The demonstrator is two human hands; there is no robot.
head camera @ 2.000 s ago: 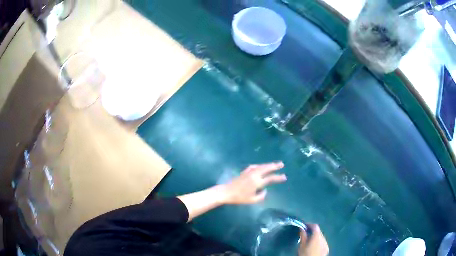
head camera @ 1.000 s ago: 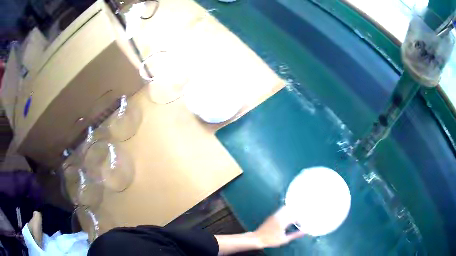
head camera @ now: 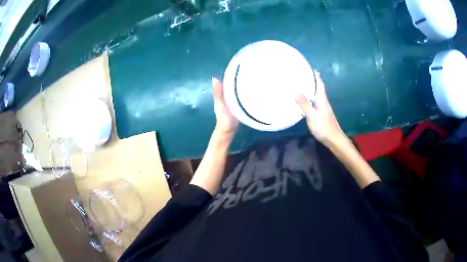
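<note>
A round white plastic part (head camera: 274, 84) is held between both hands above the near edge of the green bench (head camera: 169, 87). Its flat face is towards me, with thin dark curved lines near its left and right rims. My left hand (head camera: 224, 110) grips its left side, with the fingers mostly hidden. My right hand (head camera: 318, 112) grips its lower right side, with the thumb on the face. Whether a clear container sits beneath it cannot be seen.
Two white units (head camera: 451, 84) lie at the bench's right end. A white part (head camera: 97, 123) and clear containers (head camera: 115, 202) sit on flat cardboard (head camera: 148, 164) at left, beside a carton (head camera: 56, 215). White cups (head camera: 39, 59) are far left. A red stool (head camera: 379, 143) is below the bench edge.
The view has swung right. One second ago only my left hand showed, at the white part on the bench. Now both hands hold a white part in front of my body.
</note>
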